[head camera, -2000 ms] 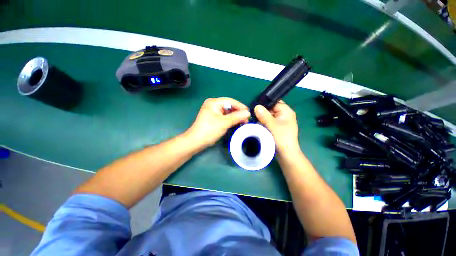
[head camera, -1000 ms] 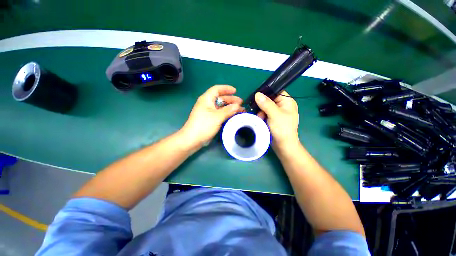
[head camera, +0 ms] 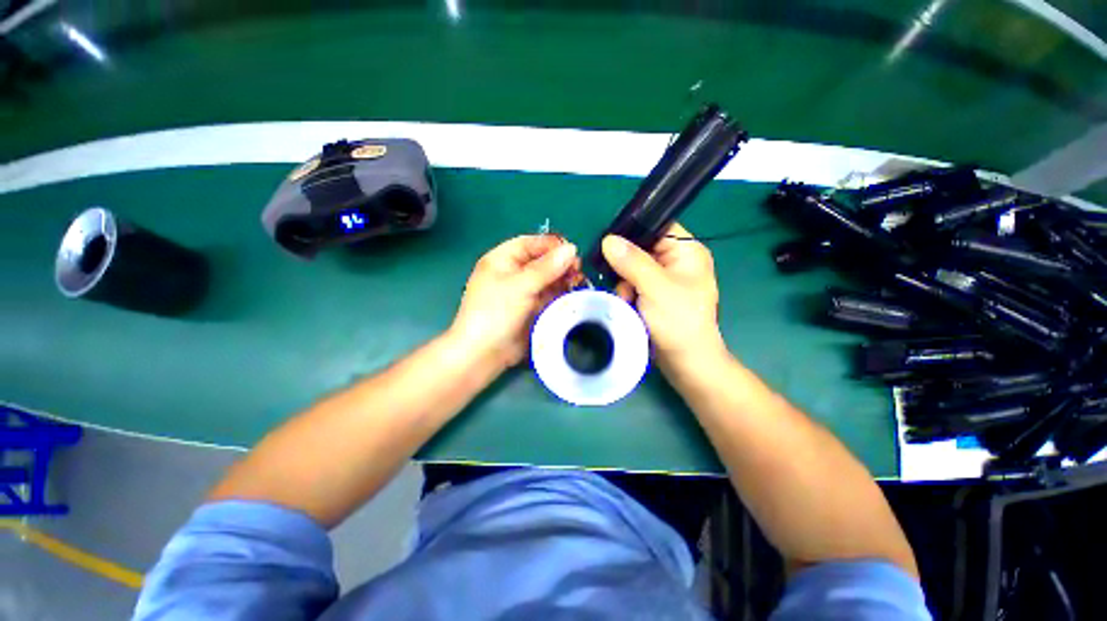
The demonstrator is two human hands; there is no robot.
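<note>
A motor housing (head camera: pixel 591 347) with a bright silver ring face and dark central hole stands ring up on the green mat in front of me. My right hand (head camera: pixel 671 291) holds the lower end of a black handle tube (head camera: pixel 680 180), which slants up to the right just above the ring. My left hand (head camera: pixel 516 297) pinches thin lead wires (head camera: pixel 589 281) at the housing's upper left side. A small piece (head camera: pixel 545 227) sticks up past its fingertips, too small to identify. A thin wire runs right from near the tube. The exact joint between tube and housing is hidden by my fingers.
A grey display unit (head camera: pixel 350 200) with blue lit digits stands at the upper left. Another silver-ringed black housing (head camera: pixel 134 262) lies at the far left. A pile of black handles (head camera: pixel 971 303) covers the right side. A black bin (head camera: pixel 1054 546) is below the bench edge at right.
My left fingertips have closed in on the wires near the tube's lower end, and the small piece now sticks up beyond them. My right hand keeps its hold. The camera view has shifted slightly.
</note>
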